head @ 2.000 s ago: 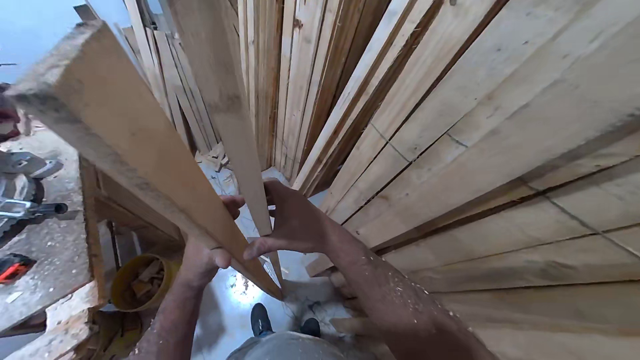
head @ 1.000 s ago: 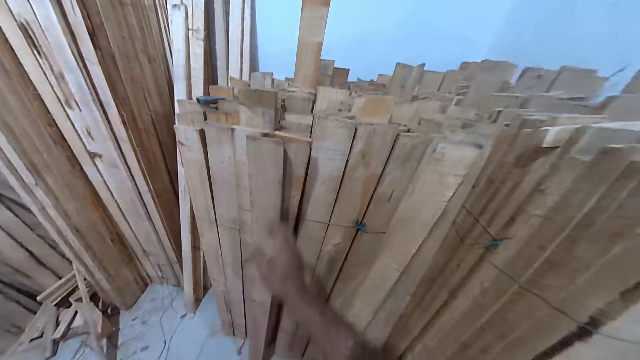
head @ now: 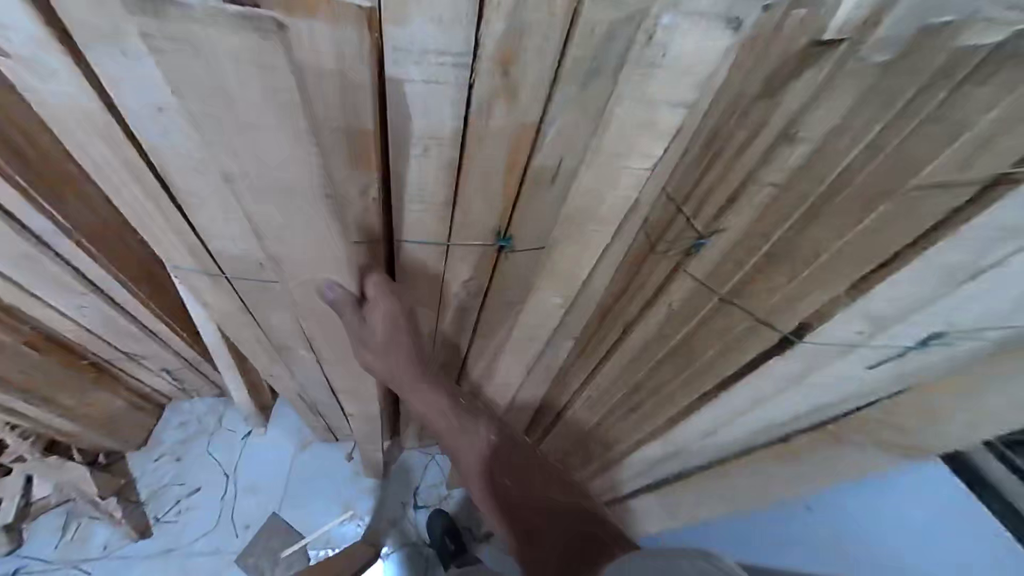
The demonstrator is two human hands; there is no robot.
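My right hand (head: 372,328) is at the right edge of a pale wooden plank (head: 264,168), with its thumb on the plank's face and its fingers curled at the edge. This plank leans in front of other upright boards. Just right of the hand, thin wire with a twisted knot (head: 503,242) crosses several boards (head: 500,120). My left hand cannot be made out; a blurred brown shape at the bottom edge is too unclear to name.
More wired boards (head: 768,224) lean at the right, and further planks (head: 80,248) stand at the left. Scrap wood (head: 64,488) lies at the lower left. Loose wire and a small flat piece (head: 272,546) are on the pale floor, near a dark shoe (head: 446,538).
Two seconds ago both my hands were at a long board; now only my right hand shows, at a plank in the leaning stack. The view has swung strongly.
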